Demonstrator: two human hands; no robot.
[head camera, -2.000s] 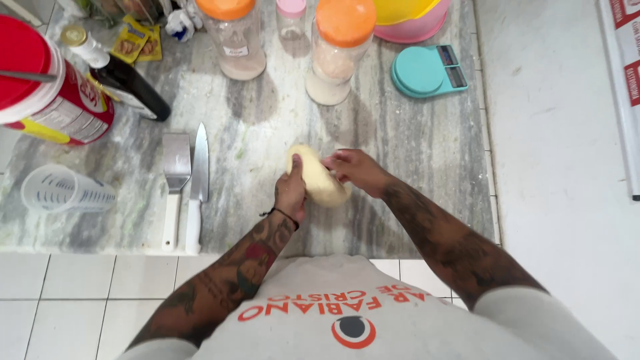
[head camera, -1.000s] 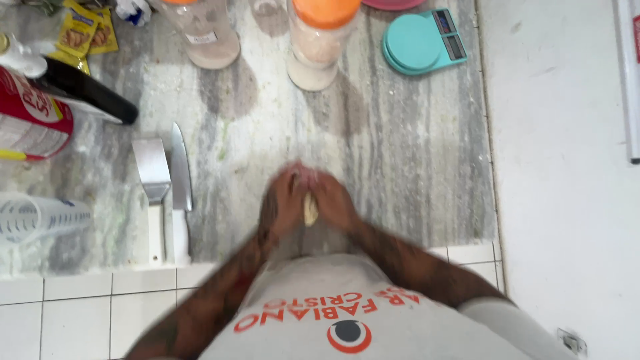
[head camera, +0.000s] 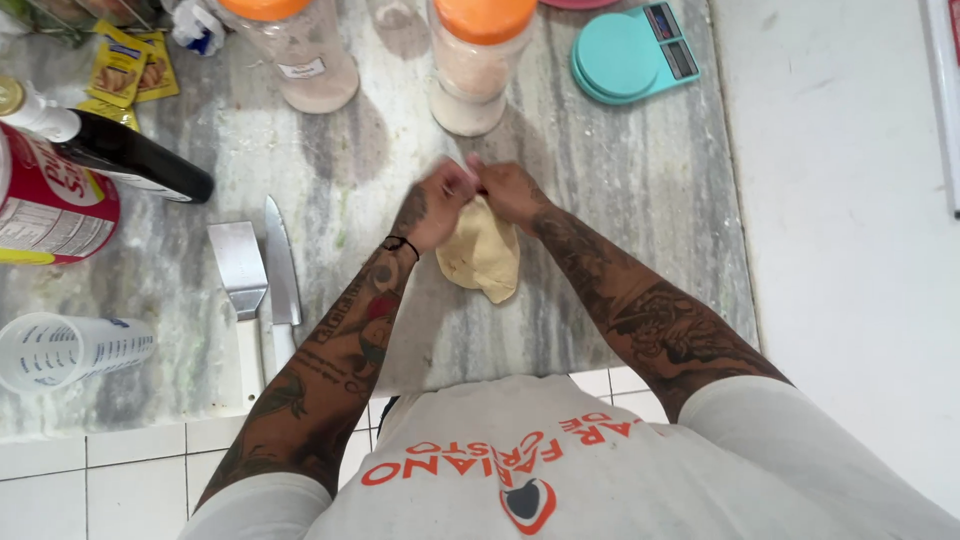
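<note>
A piece of pale dough (head camera: 480, 251) hangs or lies stretched over the grey marble counter, its far end between my two hands. My left hand (head camera: 441, 196), a black band at its wrist, grips the dough's upper left edge, its fingers curled and slightly blurred. On the upper right edge, my right hand (head camera: 506, 189) is closed on the dough, close beside the left. The dough's lower end narrows toward my shirt. Whether it rests fully on the counter cannot be told.
Left of my hands lie a metal spatula (head camera: 241, 270) and a knife (head camera: 280, 262), then a plastic measuring cup (head camera: 75, 351), a dark bottle (head camera: 135, 157) and a red tub (head camera: 56, 199). Beyond stand two orange-lidded jars (head camera: 319, 75) (head camera: 471, 82) and a turquoise scale (head camera: 619, 56).
Both hands have moved away from my body, toward the jars. The dough, mostly covered by them a second ago, now shows as a wide, loose piece. Two seconds ago it was a smooth, rounded lump.
</note>
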